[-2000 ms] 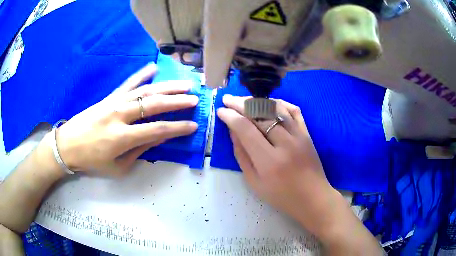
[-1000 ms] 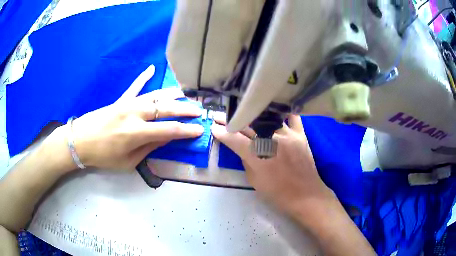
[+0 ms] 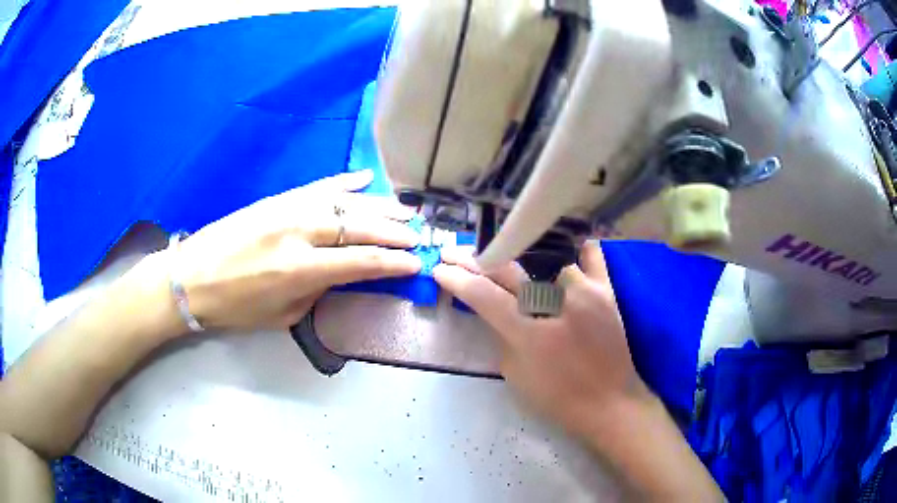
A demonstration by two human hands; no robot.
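Observation:
The bright blue garment panel point(image 3: 226, 128) lies across the machine bed and table. A small lighter blue piece point(image 3: 430, 257) lies on it near the presser foot point(image 3: 448, 211). My left hand point(image 3: 275, 251) lies flat on the panel, fingertips pressing at the left edge of the small piece. My right hand point(image 3: 551, 334) rests on the blue fabric right of it, fingers bent, partly hidden by the machine head. The needle point cannot be made out. The cream-white sewing machine head point(image 3: 511, 128) stands over the fingertips.
The metal-pale machine bed point(image 3: 413, 334) shows in front of the fabric. The white table point(image 3: 374, 422) has ruler markings along its front edge. Bunched blue pieces point(image 3: 787, 422) hang at the right by the machine base point(image 3: 797, 305). More blue fabric point(image 3: 49, 59) lies at the upper left.
The fabric and both hands have moved away from me, toward and under the presser foot. More of the bed shows in front. The camera view has also shifted.

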